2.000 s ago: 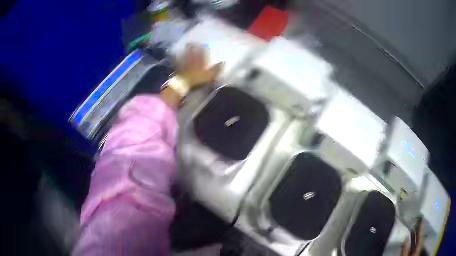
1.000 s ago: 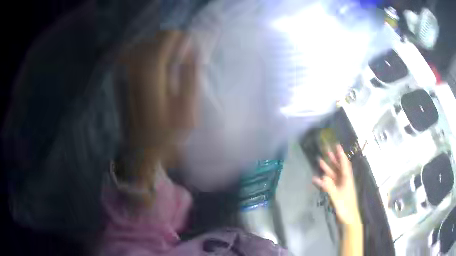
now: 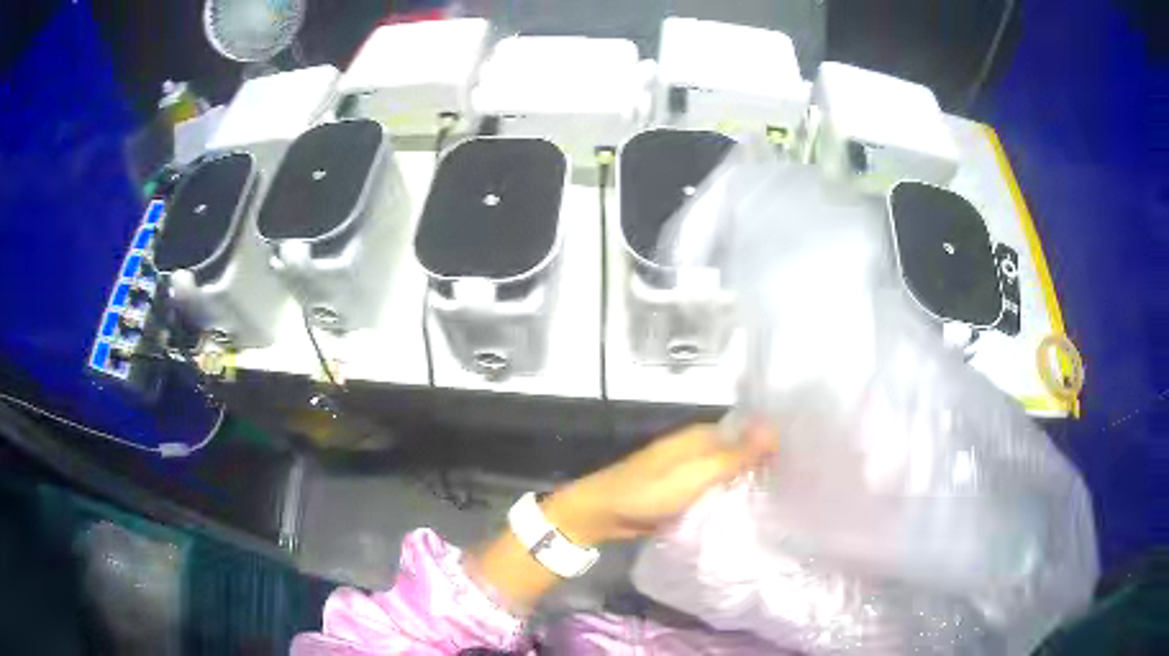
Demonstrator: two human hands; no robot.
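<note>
A large clear plastic bag (image 3: 885, 449) fills the right front, blurred and crinkled. It partly covers the front-row units. Whether it holds a unit I cannot tell. My left hand (image 3: 686, 481), with a pink sleeve and white wristband, grips the bag's left side. My right hand is not visible. White projector units with dark end panels stand in a front row on the table; one is in the middle (image 3: 491, 314), and one at the right (image 3: 946, 254) is partly behind the bag.
More white units (image 3: 558, 77) lie in a row behind. Blue-lit meters (image 3: 128, 301) are at the table's left end, a small fan (image 3: 254, 23) at the back left. Yellow tape edges the table's right side, with a tape roll (image 3: 1060, 367) at the corner. Cables run between units.
The view has swung round to face the table. The bag, at the upper middle one second ago, is now at the right front in my left hand. My right hand has gone from sight.
</note>
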